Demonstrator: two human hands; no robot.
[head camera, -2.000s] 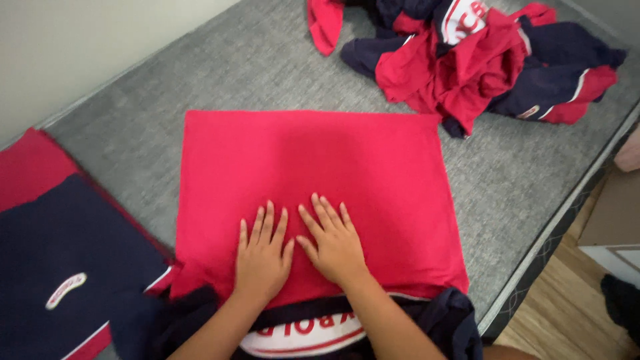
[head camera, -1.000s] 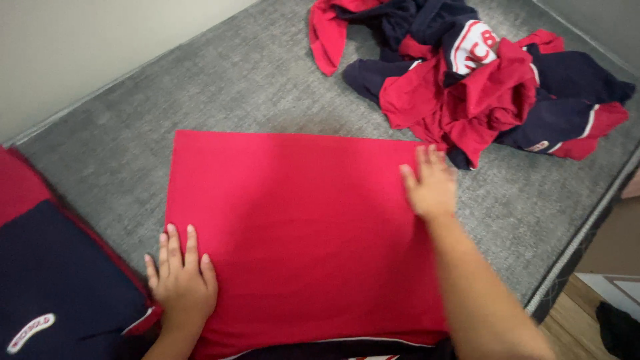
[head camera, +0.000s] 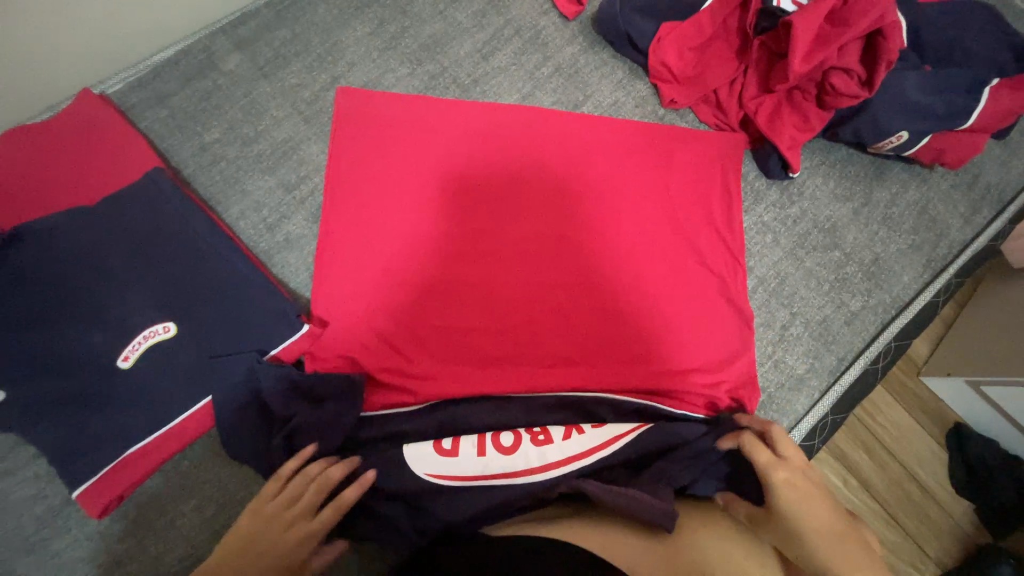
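A red and navy shirt (head camera: 536, 256) lies on the grey mattress before me, its red body spread flat. Its navy part, with a white oval print, is bunched along the near edge and over my lap. My left hand (head camera: 300, 512) rests with fingers apart on the navy cloth at the lower left. At the lower right, my right hand (head camera: 772, 472) has its thumb and fingers around the navy cloth by the shirt's near right corner; the grip is partly hidden.
Folded red and navy shirts (head camera: 136, 272) lie at the left, against the spread one. A crumpled heap of similar garments (head camera: 800, 72) is at the upper right. Beyond the mattress edge (head camera: 848, 392) are a wooden floor (head camera: 896, 448), a box-like item (head camera: 976, 352) and dark cloth (head camera: 984, 472).
Both hands have moved from the red cloth down to the navy part at the near edge. More of the navy part and its white print shows than one second ago.
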